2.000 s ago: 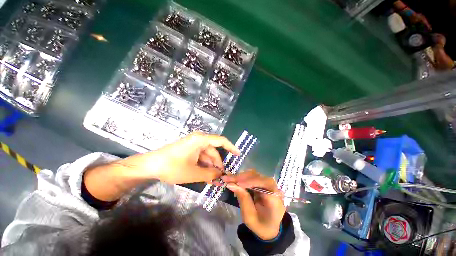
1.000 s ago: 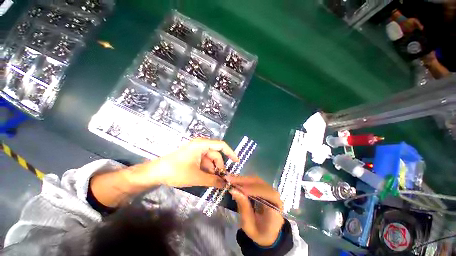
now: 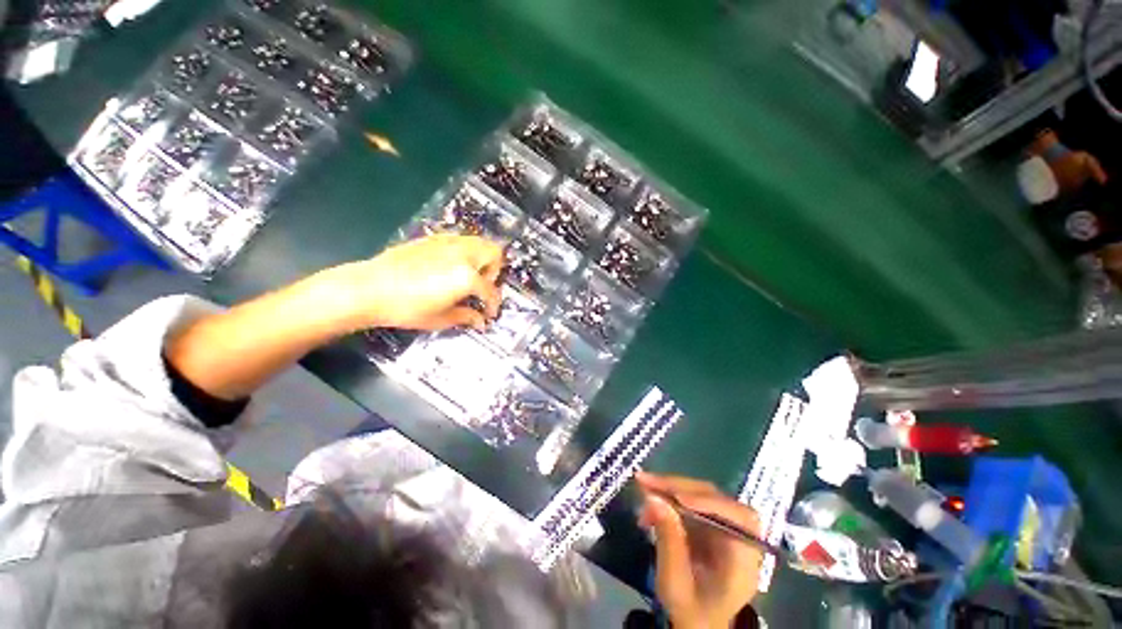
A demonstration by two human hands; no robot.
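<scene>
My left hand (image 3: 425,283) is over the near left part of the clear compartment tray (image 3: 693,219), fingers bent down at its pockets. Whether it pinches a part cannot be told. Small dark and silvery components (image 3: 625,261) lie heaped in the pockets. My right hand (image 3: 704,559) holds thin dark tweezers (image 3: 726,526) like a pen, beside a white strip with rows of dark marks (image 3: 609,477). The strip lies right of the tray's near end. The right hand's lower part is cut off by the picture's bottom edge.
A second filled tray (image 3: 207,252) lies at far left. At right are white strips (image 3: 775,461), crumpled white tissue (image 3: 837,399), a red syringe (image 3: 941,437), a clear syringe (image 3: 917,501), a bottle (image 3: 837,553), a blue box (image 3: 1027,492) and a metal rail (image 3: 972,383). Another person's hand (image 3: 1064,166) shows at upper right.
My left hand has left the right hand and moved up and left onto the tray. My right hand has moved right and down, keeping the tweezers. The whole view has shifted.
</scene>
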